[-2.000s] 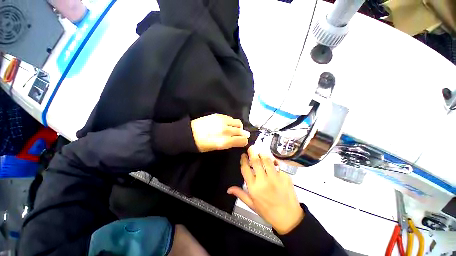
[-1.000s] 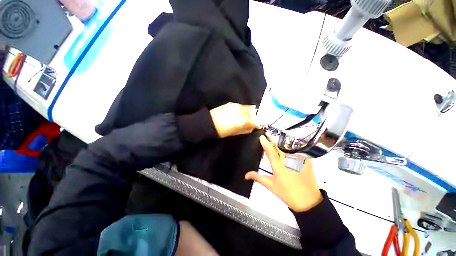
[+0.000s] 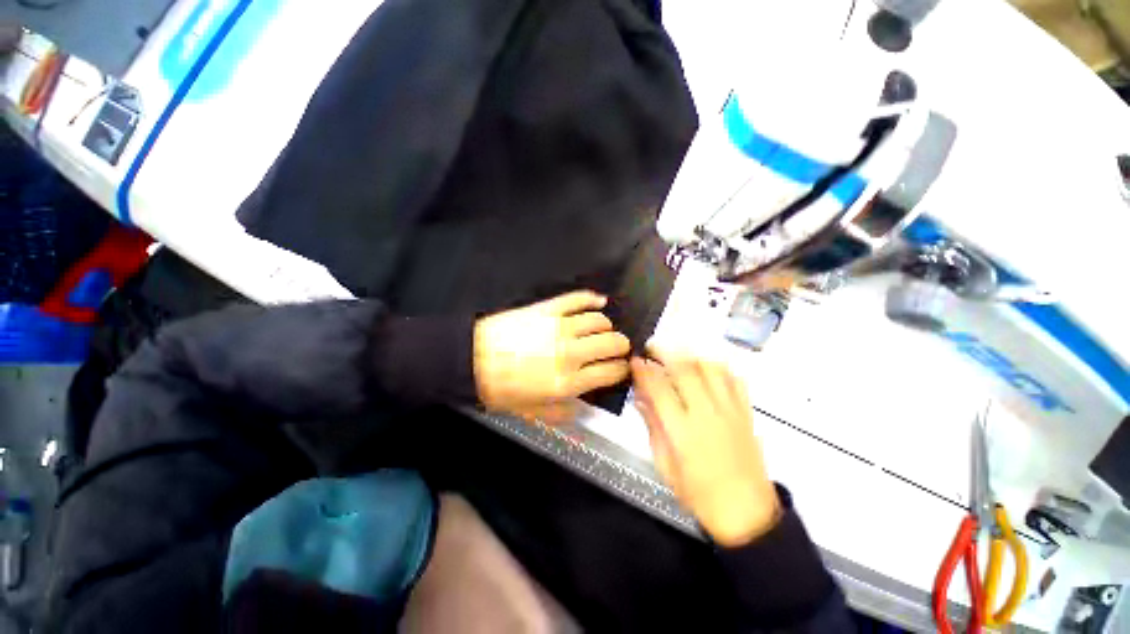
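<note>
A large black garment piece (image 3: 533, 161) lies over the white machine bed, its right edge reaching the presser foot and needle (image 3: 689, 251). My left hand (image 3: 551, 356) lies on the cloth near its lower edge, fingers curled with the fingertips at its right edge. My right hand (image 3: 704, 434) is just right of it, its fingertips at the same cloth edge, close to my left fingertips. Whether either hand pinches the cloth is hard to tell. The curved shiny guard (image 3: 911, 173) on the white sewing machine head (image 3: 805, 112) is blurred.
Scissors with red and orange-yellow handles (image 3: 981, 533) lie at the lower right, beside small metal parts (image 3: 1062, 514). A ruler-marked table edge (image 3: 595, 464) runs in front of me. Blue bins (image 3: 50, 334) stand at the far left.
Both hands have moved from beside the needle toward the table's front edge, along the cloth's right edge. The view has shifted, so the machine head appears higher and further right.
</note>
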